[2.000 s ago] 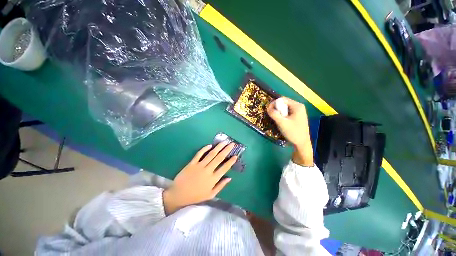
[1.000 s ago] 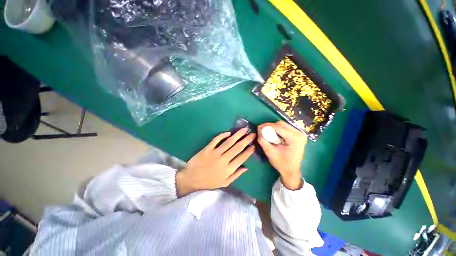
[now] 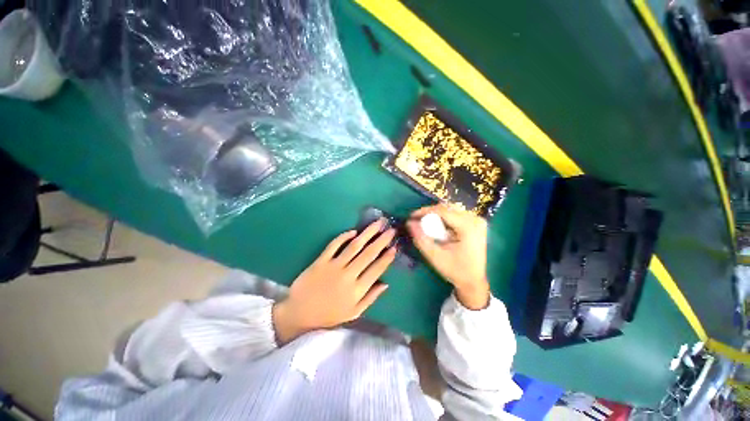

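Note:
A dark plastic housing (image 3: 375, 218) lies flat on the green bench, mostly covered by my hands. My left hand (image 3: 337, 279) is spread, its fingertips resting on the housing. My right hand (image 3: 451, 247) is closed on a hand tool with a rounded white handle (image 3: 433, 226), held over the housing's right side. The tool's tip is hidden. The dark parts tray (image 3: 398, 173) with a heap of tiny gold bits (image 3: 436, 148) lies just beyond my right hand.
A crinkled clear bag (image 3: 308, 131) of dark parts lies upper left, a curved grey piece (image 3: 244, 162) in its mouth. A white tub (image 3: 29, 62) stands beside it. A black block of flat parts (image 3: 588, 263) with a blue edge stands at right. Small black strips (image 3: 420, 76) lie near the yellow line.
Two seconds ago my right hand was over the gold bits; it has moved down and left to the housing with the tool. My left hand stays on the housing. The view has shifted.

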